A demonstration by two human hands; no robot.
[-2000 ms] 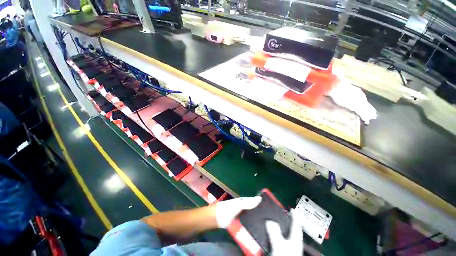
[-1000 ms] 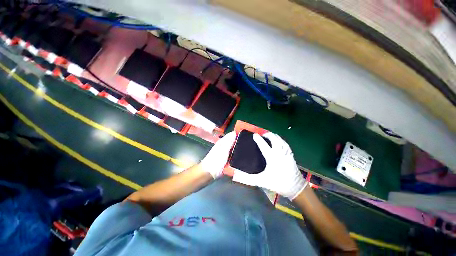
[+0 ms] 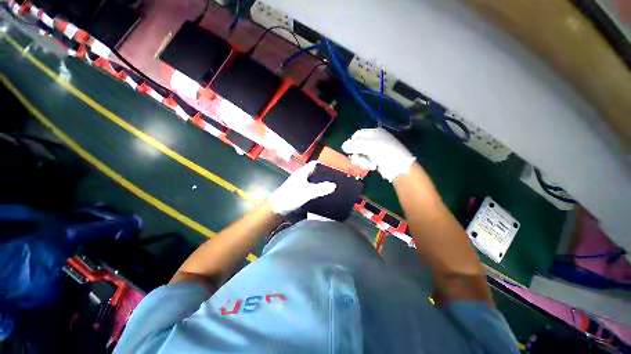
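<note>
A black electronic unit (image 3: 337, 197) with an orange-red holder (image 3: 339, 162) along its far edge is in front of my chest. My left hand (image 3: 299, 189), in a white glove, grips the unit's left side with the thumb over its top face. My right hand (image 3: 380, 153), also gloved, is at the far right corner, its fingers closed at the red edge. What exactly the right fingers pinch is too small to tell. More black units in red holders (image 3: 299, 119) lie in a row at the upper left.
A silver-white cased unit (image 3: 493, 229) lies on the green shelf (image 3: 432, 190) to the right. Blue cables (image 3: 360, 93) and off-white power strips (image 3: 477, 135) run along the back. The white bench side hangs over the shelf. A black, red-edged item stands lower left.
My right hand has moved off the unit's top face to its far edge. The orange-red piece now shows more beyond the unit. My left hand still holds the left side.
</note>
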